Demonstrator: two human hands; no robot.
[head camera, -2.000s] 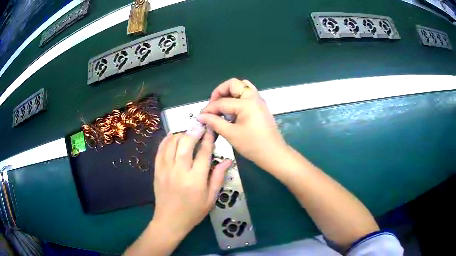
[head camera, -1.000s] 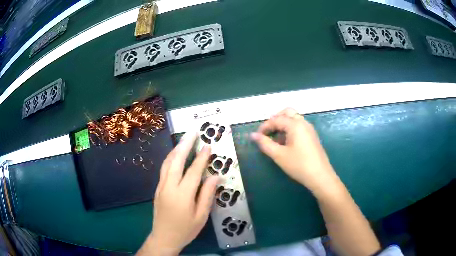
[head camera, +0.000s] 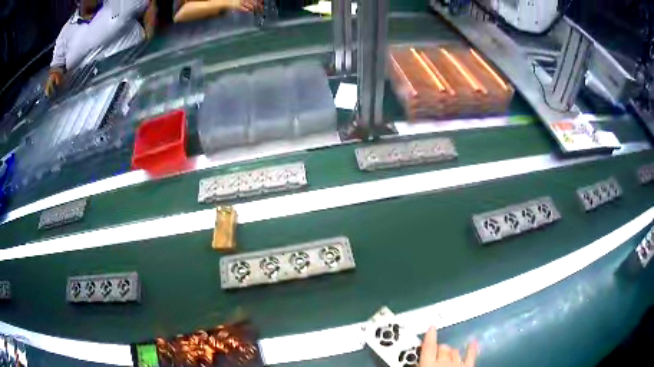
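Observation:
A silver-grey four-position fixture (head camera: 388, 335) lies slantwise at the bottom edge, its far end over the white rail. Two round openings show; the rest is cut off. A hand, by its place my right hand (head camera: 448, 354), is at the fixture's right edge. One finger points up beside the fixture, another stands apart; the palm is cut off, and any grip is hidden. My left hand is out of the picture. The dark parts tray (head camera: 259, 355), mostly cut off, holds a heap of orange copper coils (head camera: 208, 347) and a green label (head camera: 148, 355).
Beyond the near white rail, the green belt bears several fixtures (head camera: 287, 263) and a brass-coloured block (head camera: 224, 229). Farther back are more fixtures, a red bin (head camera: 160, 141), clear trays (head camera: 267, 106), a metal post (head camera: 371, 72) and an orange-brown stack (head camera: 450, 82). People's arms show at top left.
The view has tilted up, showing the far side of the line. The near fixture has turned slantwise. My left hand has gone from view; only part of one hand remains at the bottom.

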